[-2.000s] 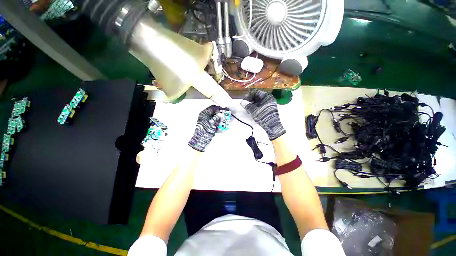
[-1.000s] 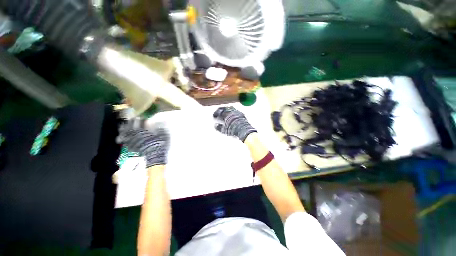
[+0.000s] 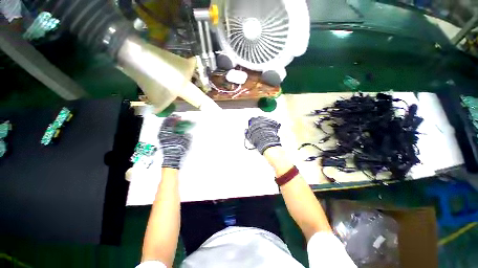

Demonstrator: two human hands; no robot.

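Observation:
My left hand point(image 3: 175, 142), in a grey-black knit glove, is over the left part of the white sheet point(image 3: 220, 172). It holds a small green circuit board point(image 3: 184, 126), blurred at its fingertips. My right hand point(image 3: 263, 134), in the same kind of glove, is over the sheet further right, fingers curled. A thin dark loop of black cable point(image 3: 247, 140) shows at its left side; the rest is hidden by the hand. The hands are apart. More green boards point(image 3: 142, 152) lie at the sheet's left edge.
A cream fume cone point(image 3: 157, 73) reaches over the sheet from the upper left. A fan point(image 3: 262, 31) and a brown scorched block point(image 3: 251, 84) stand behind. A black cable pile point(image 3: 372, 136) lies right. Boards point(image 3: 56, 126) lie on the black surface point(image 3: 63, 183) left.
The joined board and cable between my hands have left the sheet. My left hand moved left and holds a board. The separate cable beside the pile is gone from its place. The view shifted.

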